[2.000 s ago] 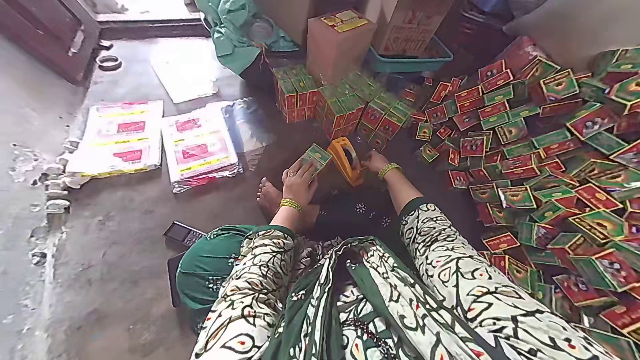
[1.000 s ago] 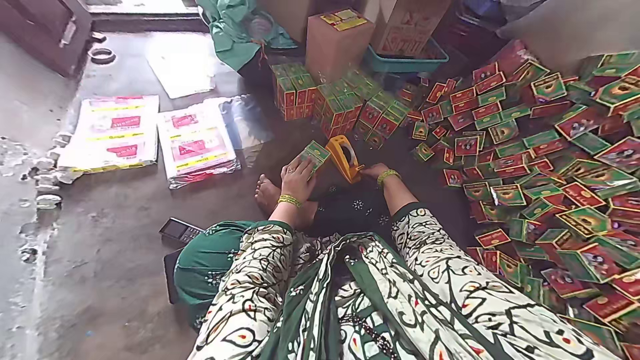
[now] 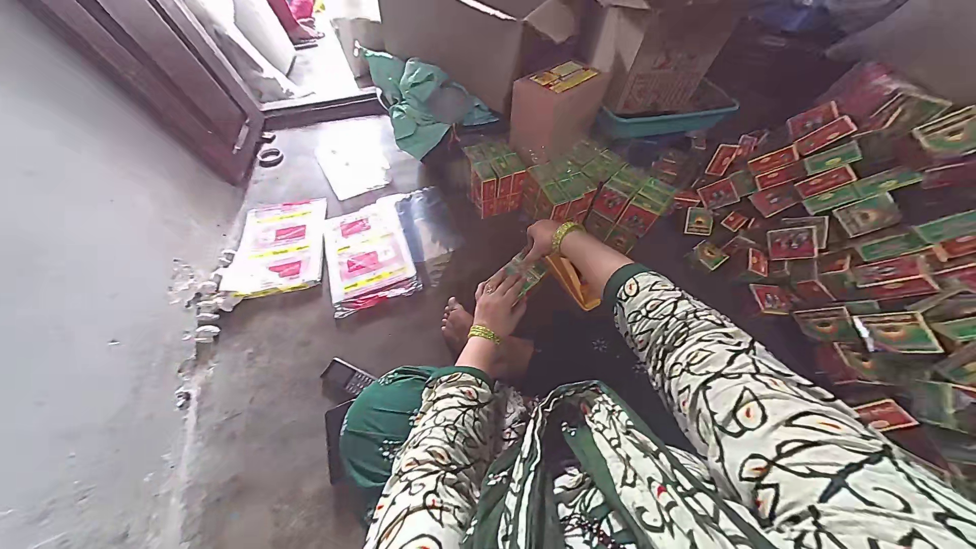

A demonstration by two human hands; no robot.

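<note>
My left hand (image 3: 499, 301) holds a small green printed carton (image 3: 528, 276) just above my bare foot. The fingertips of my right hand (image 3: 543, 238) meet the carton's upper left side; the grip of this hand is blurred. Below my right wrist stands a yellow tape dispenser (image 3: 570, 282), partly hidden by the forearm. Beyond both hands, small red and green cartons (image 3: 560, 191) stand stacked in blocks on the floor.
Many loose red and green cartons (image 3: 827, 252) lie heaped at the right. Printed plastic sheets (image 3: 286, 248) lie at the left. Behind stand a brown carton (image 3: 553, 114), a teal tray (image 3: 671, 122) and a green cloth (image 3: 427, 103). A keypad phone (image 3: 349, 376) lies by my knee.
My right hand has moved left from beside the yellow dispenser to the carton at my left hand. The left hand keeps its hold on the carton.
</note>
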